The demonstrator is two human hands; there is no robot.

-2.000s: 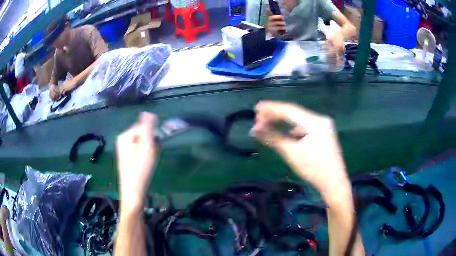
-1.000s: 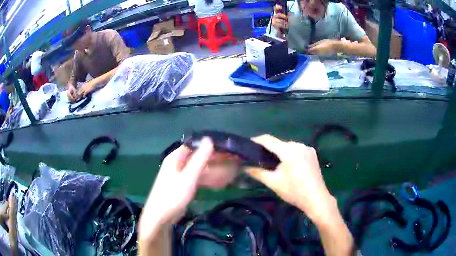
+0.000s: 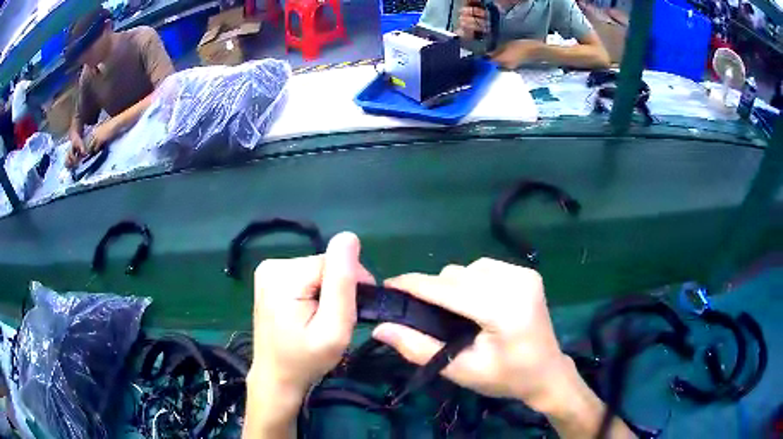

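Observation:
A black headband (image 3: 410,310) is held between my two bare hands, above the near edge of the belt. My left hand (image 3: 313,321) is closed on its end, thumb on top; the tip is hidden in the fist. My right hand (image 3: 476,330) grips the band farther along, between thumb and fingers. A dark arm of the band runs down below my right fingers. Other headbands lie beneath my hands in a tangled pile (image 3: 343,399) on the near bench.
The green belt (image 3: 412,184) carries headbands at left (image 3: 123,244), centre left (image 3: 273,227) and right (image 3: 506,210). A plastic bag (image 3: 73,364) lies near left, a blue ring (image 3: 694,297) near right. People sit opposite, by a blue tray (image 3: 373,105) and another bag (image 3: 227,107). A green post (image 3: 633,69) stands right.
The headband is lower and nearer, with my left hand now closed on its end instead of blurred over it. Headbands on the belt have shifted left in view. The camera view has also shifted.

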